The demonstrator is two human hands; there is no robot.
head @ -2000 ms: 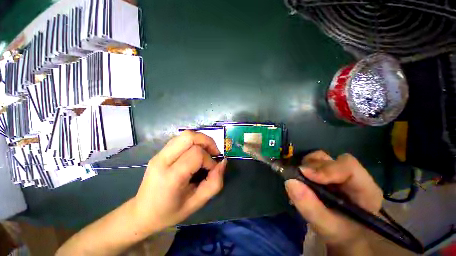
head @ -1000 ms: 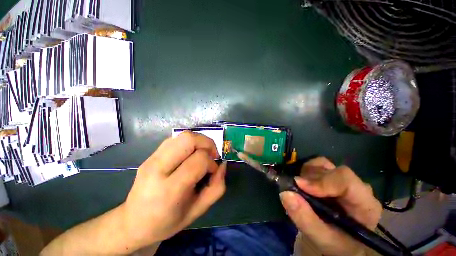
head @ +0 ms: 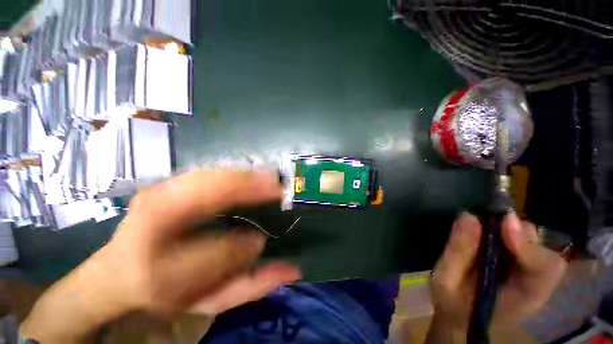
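The green circuit board (head: 344,183) lies flat in its dark frame. The white end of an LCD module (head: 287,181) shows at its left, with the orange flex tail (head: 299,185) over the joint. My left hand (head: 201,235) is blurred, fingers apart, its upper fingertips at the module and hiding most of that side. A thin solder wire (head: 288,230) curves loosely between its fingers and the board. My right hand (head: 497,269) is closed around the soldering iron (head: 494,248), whose tip is over the metal wool in the red-and-white tin (head: 452,131).
Stacked LCD modules (head: 168,82) stand in rows at the left. A fan with a round wire guard (head: 501,33) is at the upper right. A black unit (head: 561,154) and a yellow piece (head: 517,188) are right of the tin. The bench's front edge runs below the board.
My right hand has moved the iron from the flex tail, right to the tin. My left hand has shifted left and its fingers have spread. The wire, straight before, now shows a loose curve.
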